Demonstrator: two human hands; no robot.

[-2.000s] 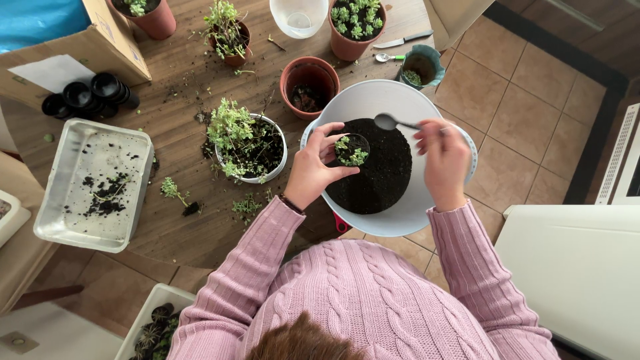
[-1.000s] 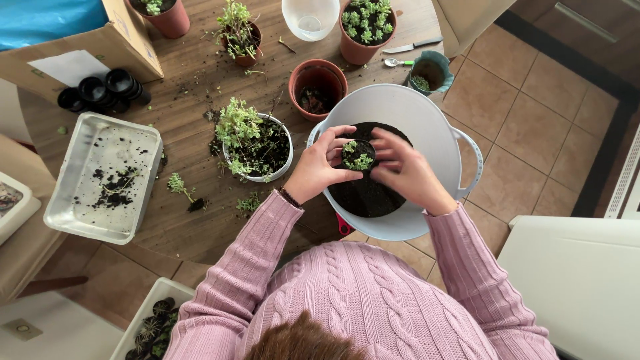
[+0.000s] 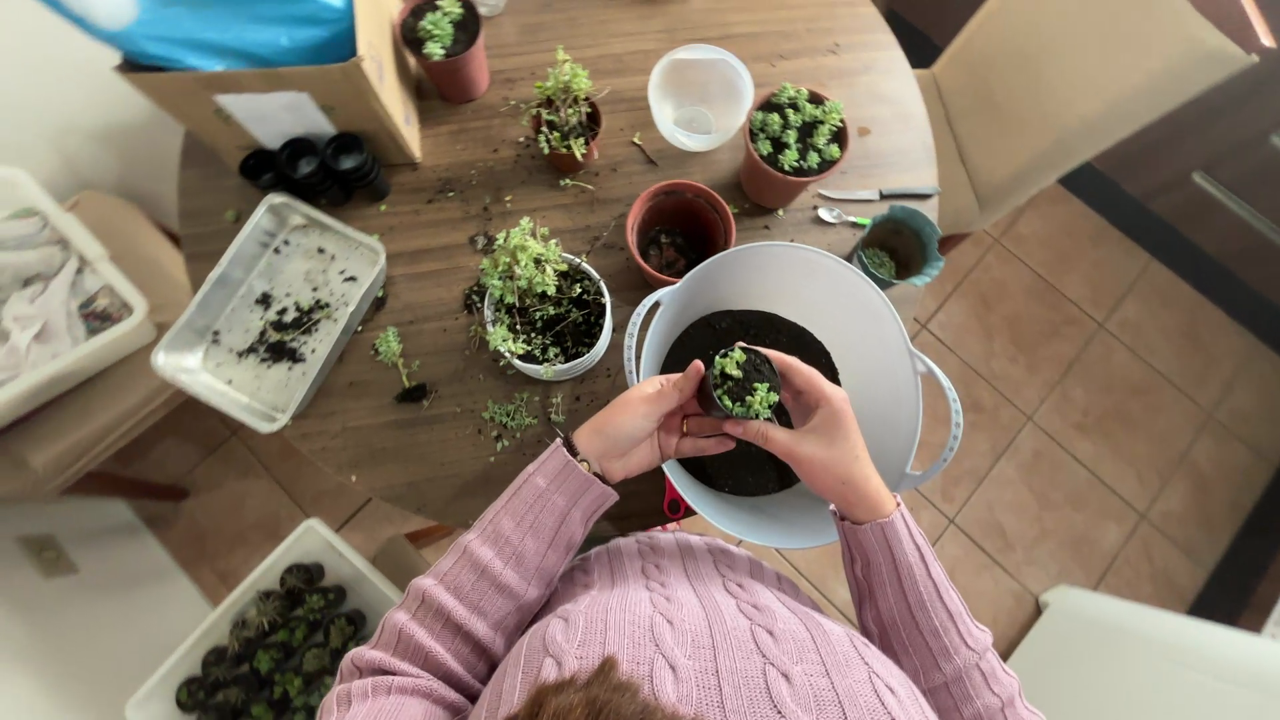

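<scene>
A small black plastic pot [image 3: 744,384] of dark soil with green succulent cuttings is held between both hands, over a pale blue plastic tub [image 3: 870,330]. Dark potting soil [image 3: 750,325] lies in the tub. My left hand [image 3: 655,425] grips the pot from its left side, fingers below it. My right hand [image 3: 815,430] holds the pot's right side, the thumb at its near edge. Left of the tub, a white pot [image 3: 597,345] holds soil and a leafy succulent [image 3: 523,262]. An uprooted cutting [image 3: 395,355] lies farther left on the wooden table.
Beyond the tub stand a terracotta-coloured pot [image 3: 680,205], a clear plastic container [image 3: 700,90], a potted succulent [image 3: 795,130], a knife [image 3: 880,192], a spoon [image 3: 843,216] and a teal pot [image 3: 908,240]. A soil-strewn tray [image 3: 270,310] and black pots [image 3: 315,165] stand left.
The dark spoon or scoop in my right hand two seconds ago is gone from it. That hand has come over to the small pot and now holds its right side. The view has shifted.
</scene>
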